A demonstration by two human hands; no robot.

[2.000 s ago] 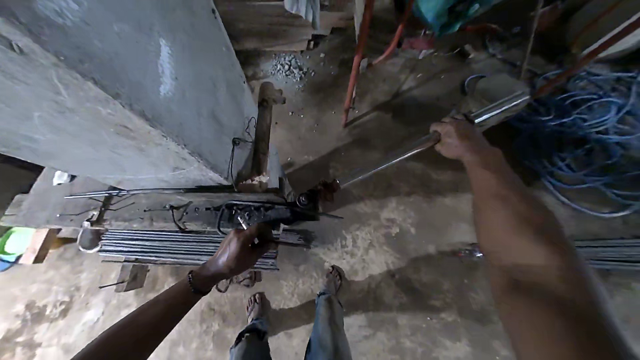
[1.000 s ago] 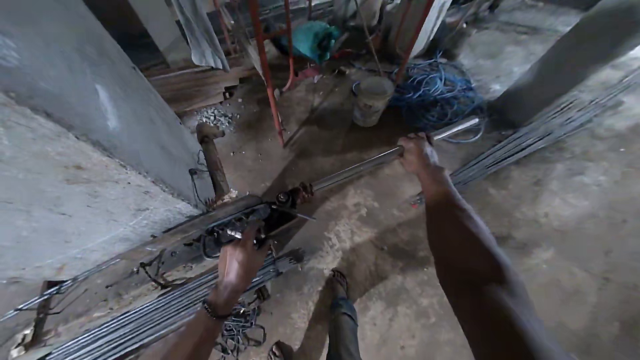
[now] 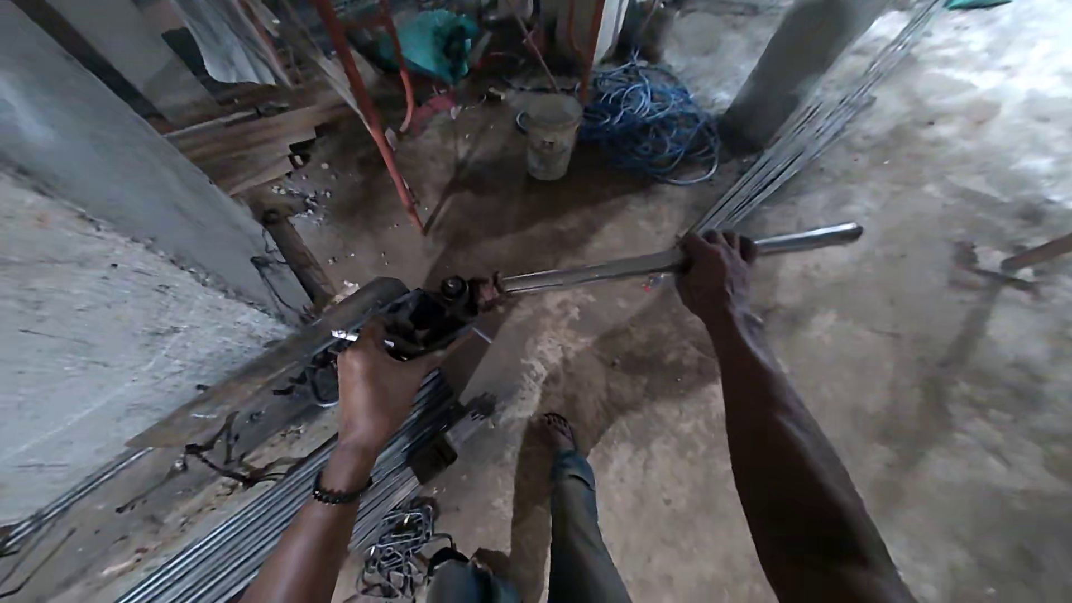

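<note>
My right hand [image 3: 716,272] is closed around a long metal lever bar [image 3: 595,272], near its far end. The bar's inner end joins a dark metal bending or cutting tool [image 3: 435,314] mounted on a wooden plank [image 3: 251,368]. My left hand [image 3: 381,385] rests at the near side of that tool, with a short bright metal rod end [image 3: 345,336] showing by its fingers. What the left fingers grip is hidden. A thin rod end [image 3: 482,335] sticks out past the tool.
Long steel rods [image 3: 251,519] lie beside the plank, near bent metal stirrups [image 3: 400,544]. A concrete pillar [image 3: 142,167] stands left. Ahead are a red metal frame [image 3: 368,117], a bucket [image 3: 550,138], coiled blue hose or rope [image 3: 649,121] and more rods [image 3: 787,151].
The view has turned to the right. The lever bar has swung relative to the tool and plank, with my right hand still on it. My left hand has stayed at the tool.
</note>
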